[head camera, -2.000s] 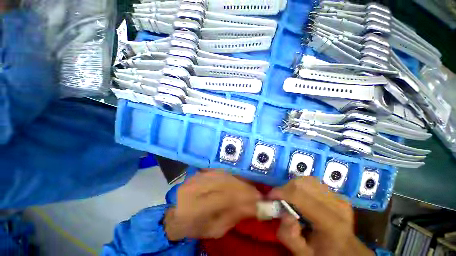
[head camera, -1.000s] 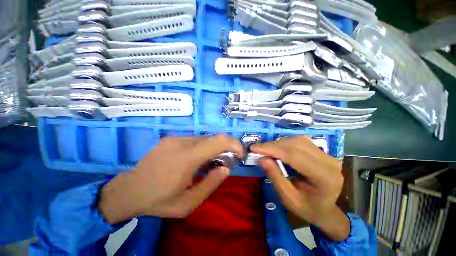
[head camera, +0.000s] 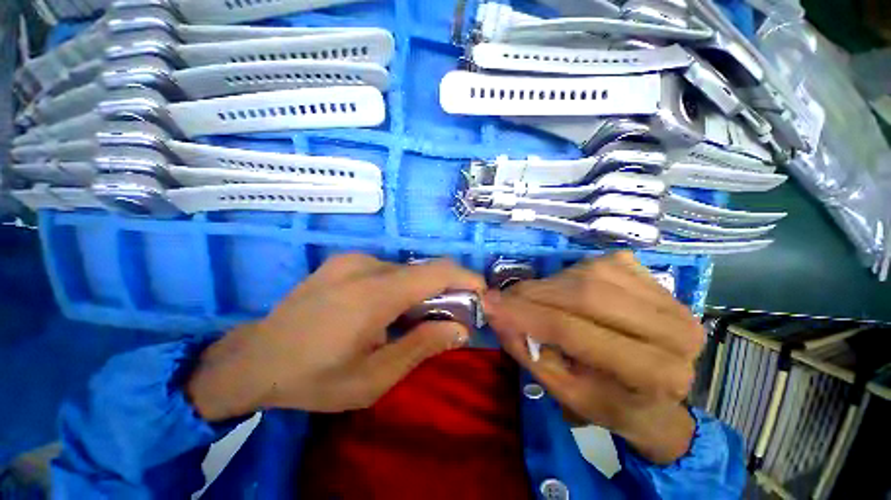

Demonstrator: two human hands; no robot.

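Note:
My left hand [head camera: 337, 327] holds a silver watch body [head camera: 438, 311] between thumb and fingers at the tray's near edge. My right hand [head camera: 596, 337] pinches a pale strap piece [head camera: 533, 348], mostly hidden by its fingers, at the right side of the watch body. Whether the strap end sits in the slot is hidden. The blue compartment tray [head camera: 249, 269] lies just beyond both hands. Another watch body [head camera: 509, 272] lies in a pocket between the hands, partly covered.
Strapped watches are stacked in a left row [head camera: 134, 190] and a right row [head camera: 625, 230]. A clear strap bag [head camera: 830, 146] lies at the right on the green bench. A rack of upright panels [head camera: 782, 400] stands at the lower right.
The view has shifted, with the tray now farther left than at first. My left hand has taken hold of a watch body, and my right hand with the strap piece has come against it.

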